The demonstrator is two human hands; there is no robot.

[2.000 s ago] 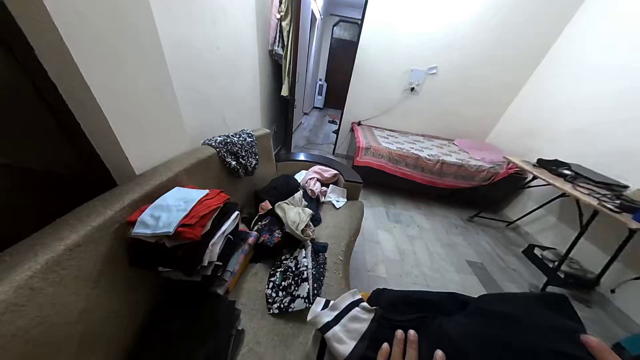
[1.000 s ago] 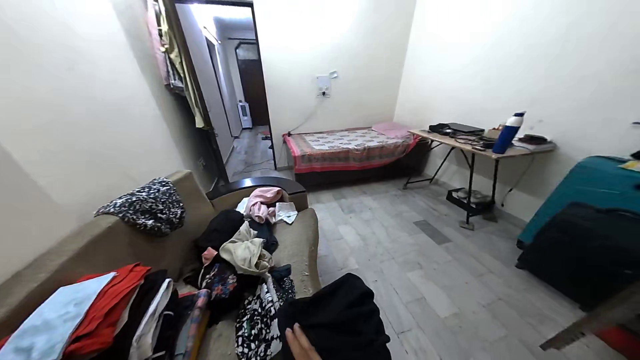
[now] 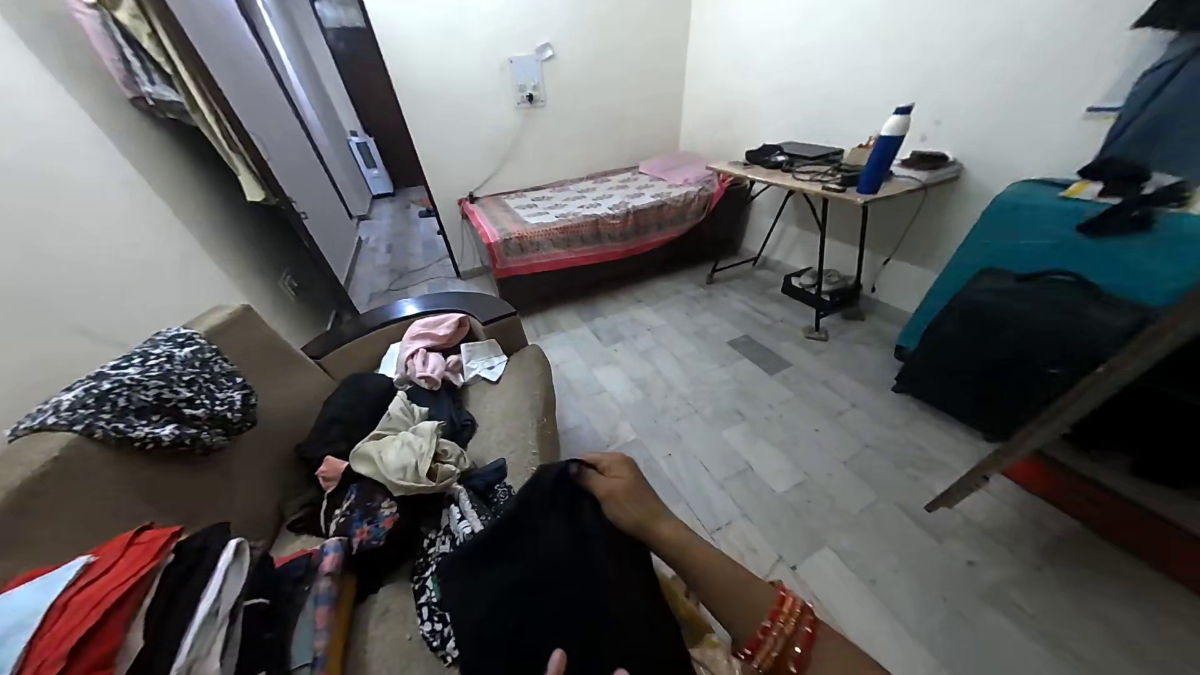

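My right hand (image 3: pixel 621 489), with red bangles at the wrist, pinches the top corner of a black cloth garment (image 3: pixel 562 572). Only fingertips of my left hand (image 3: pixel 581 664) show at the bottom edge, against the lower part of that garment; its grip cannot be made out. Beside the garment lies a black-and-white patterned cloth (image 3: pixel 436 581). A heap with a cream garment (image 3: pixel 405 445), a pink cloth (image 3: pixel 433 347) and dark clothes rests on the sofa seat. At lower left stands a stack of folded clothes with a red one (image 3: pixel 98 595) and a light blue one (image 3: pixel 37 609).
A patterned cloth (image 3: pixel 155 394) hangs over the back of the sofa (image 3: pixel 281 394). Across the tiled floor are a bed (image 3: pixel 600 220) and a folding table (image 3: pixel 900 187) with a blue bottle (image 3: pixel 884 150). A black bag (image 3: pixel 1022 337) leans by a teal suitcase (image 3: pixel 1017 225) at right.
The black garment, spread wide with a white striped part visible two seconds ago, is now gathered into a smaller shape. My right hand has come to its top corner. The view has turned right.
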